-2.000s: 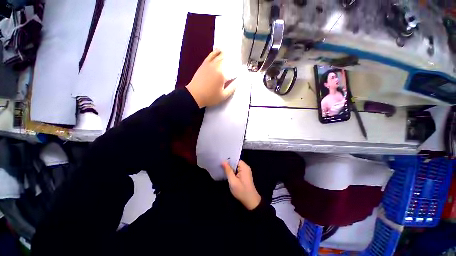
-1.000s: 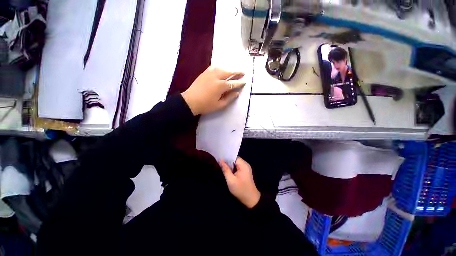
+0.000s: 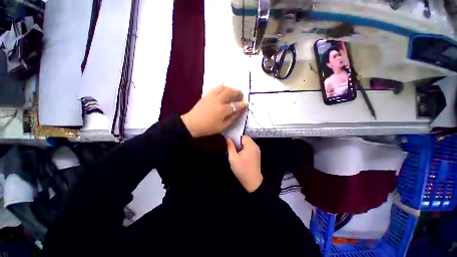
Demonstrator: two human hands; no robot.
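Observation:
A long white panel runs from under the lit presser foot towards me, with a maroon panel showing along its left. My left hand lies on the white panel near the table's front edge, fingers bent and pressed on its right edge. My right hand pinches the panel's near end between thumb and fingers, just below the table edge. The machine head is partly cut off by the top of the picture.
Black-handled snips lie right of the needle. A lit smartphone and a dark stick lie further right. Stacked white panels are at left. A maroon and white heap hangs at lower right by blue baskets.
My left hand has moved down the panel towards me, and my right hand has moved up nearer the table edge. Less of the white panel shows between them, and more maroon shows at the back.

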